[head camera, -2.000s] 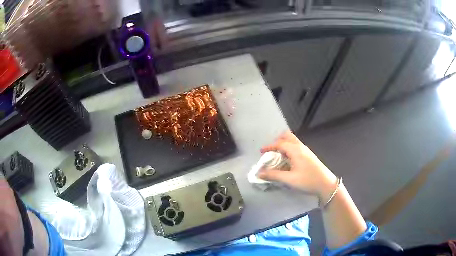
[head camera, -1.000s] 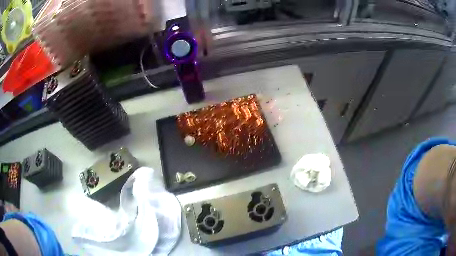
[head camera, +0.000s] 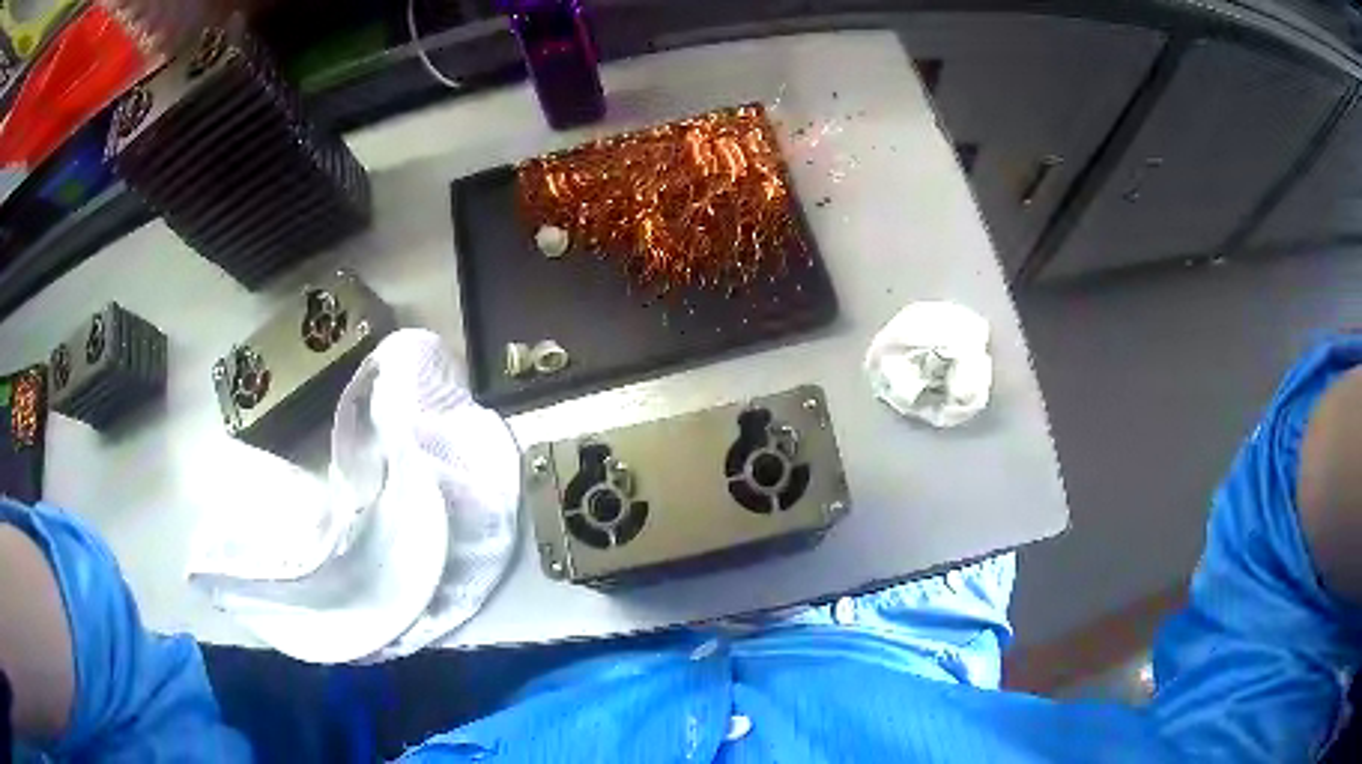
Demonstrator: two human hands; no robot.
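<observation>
Neither of my hands is in the picture; only my forearms and blue sleeves show at the left and right edges. A metal fixture plate (head camera: 684, 500) with two round fan-like cutouts lies at the bench's front edge. Behind it is a black parts tray (head camera: 501, 306) with a heap of copper-coloured parts (head camera: 672, 194) and small pale rolled rings (head camera: 550, 355). A crumpled white glove (head camera: 929, 363) lies to the right. A white cap (head camera: 359, 508) lies to the left, its brim at the bench's front edge.
A tall dark plate stack (head camera: 247, 164) stands at the back left, with shorter stacks (head camera: 306, 351) (head camera: 108, 366) before it. A purple device (head camera: 560, 67) stands at the back, partly cut off. A red bin (head camera: 67, 82) is at the top left. Grey cabinets (head camera: 1120, 164) stand beyond the bench's right side.
My right hand has let go of the white glove and left the picture. The view has tilted down, so bench items appear higher and more of my blue smock shows.
</observation>
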